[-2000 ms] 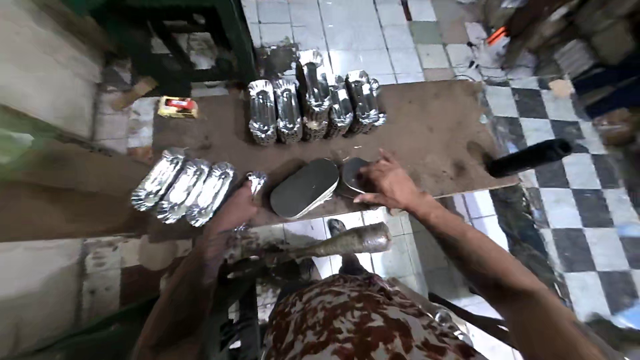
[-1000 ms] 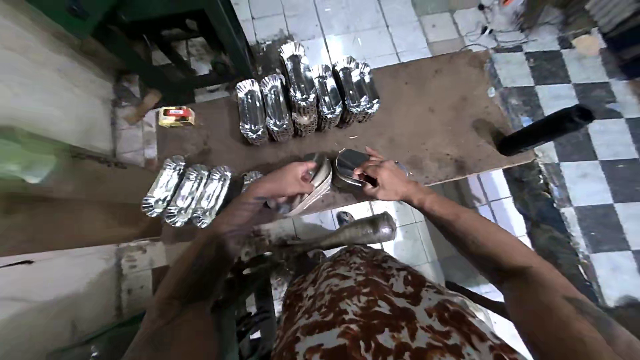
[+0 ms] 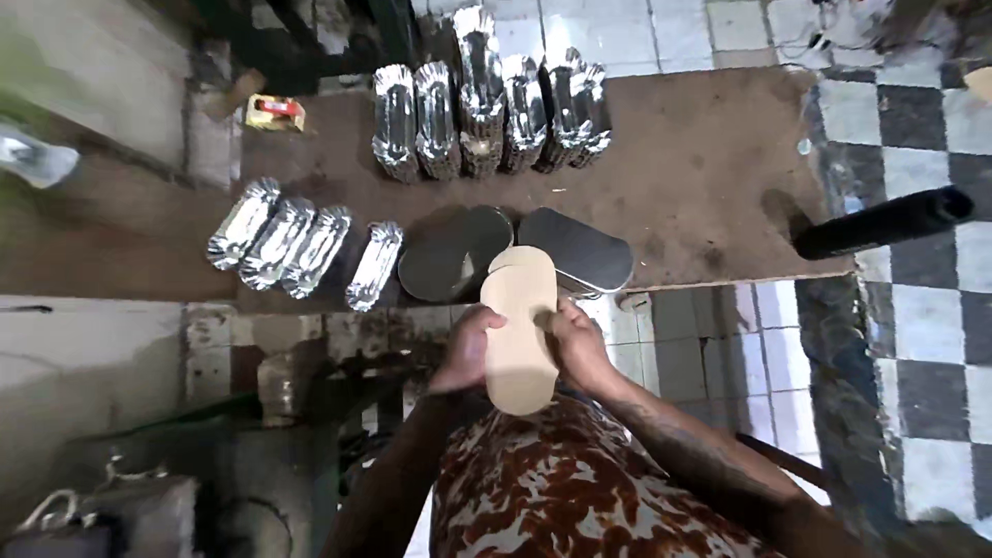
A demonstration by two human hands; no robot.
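Between my left hand [image 3: 467, 346] and my right hand [image 3: 576, 341] are pale beige oval sheets [image 3: 521, 333], held in front of my body at the table's near edge. At least two overlap, with thumbs on top. Just beyond them, a dark oval metal mould [image 3: 442, 260] and a grey oval-topped piece [image 3: 577, 248] lie side by side on the brown table [image 3: 697, 170]. A single oblong foil tray [image 3: 375, 266] lies left of the dark mould. Further left, several more foil trays [image 3: 279, 236] lie in a slanted row.
Several stacks of foil trays [image 3: 480, 93] stand along the table's far side. A yellow and red packet [image 3: 276, 113] lies at the far left. At the table's right end is a black cylinder [image 3: 883, 222]. A green metal frame [image 3: 395, 39] is beyond the far edge.
Both hands have come from the oval pieces on the table back toward my body and now hold beige sheets. The grey piece is uncovered by my right hand.
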